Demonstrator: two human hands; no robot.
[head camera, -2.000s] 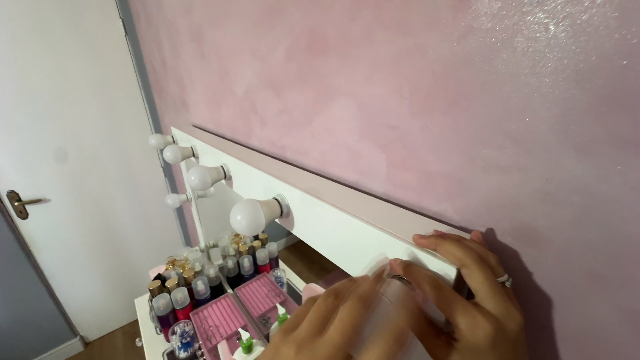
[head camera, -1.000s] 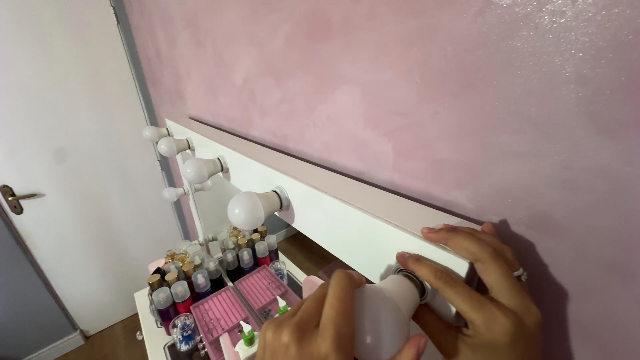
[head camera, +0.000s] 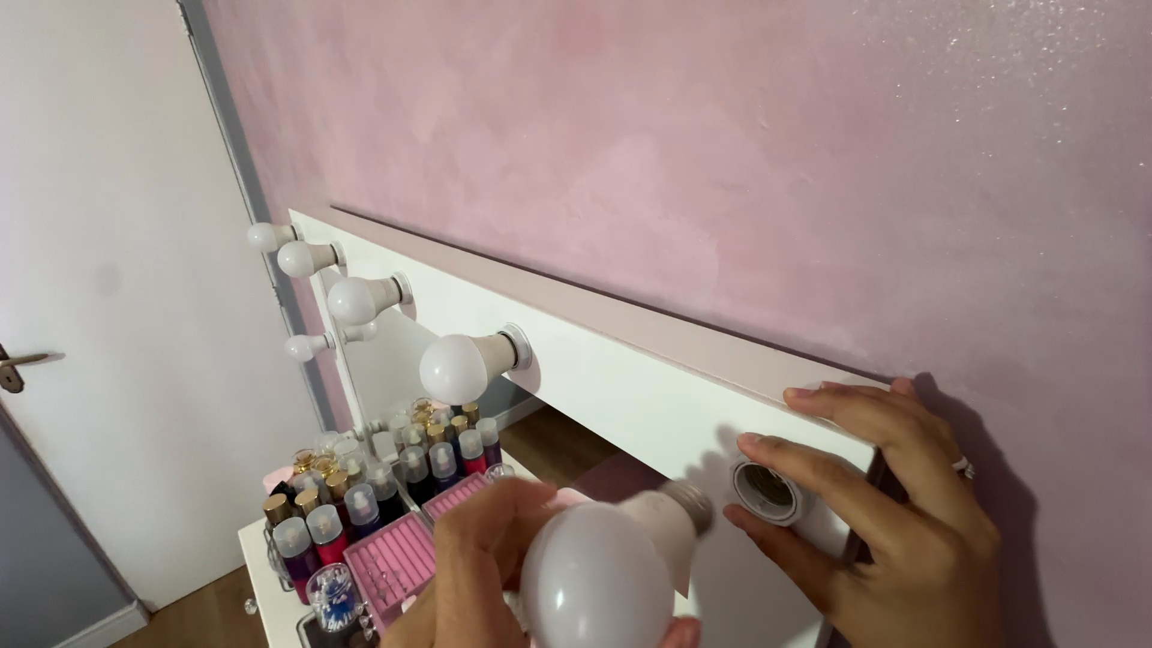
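A white light bulb (head camera: 598, 576) with a metal screw base is in my left hand (head camera: 486, 571), its base out of the socket and pointing toward it. The round white bulb socket (head camera: 767, 490) sits bare near the right end of the white mirror frame (head camera: 621, 396). My right hand (head camera: 900, 504) spreads over that corner, its index finger and thumb at the socket's rim and other fingers on the frame's top edge. A ring is on one finger. Another bulb (head camera: 457, 367) is fitted in the frame to the left.
More bulbs (head camera: 360, 299) line the frame toward its far end. Below stands a white dressing table (head camera: 256, 562) with capped bottles (head camera: 326, 531), a pink jewellery tray (head camera: 391, 558) and a clear container (head camera: 333, 596). A pink wall (head camera: 630, 162) rises behind; a white door (head camera: 117, 225) stands left.
The bulb that was at the socket a second ago is now apart from it, moved left and down in my left hand, and the socket's opening shows. My right hand remains at the frame's corner.
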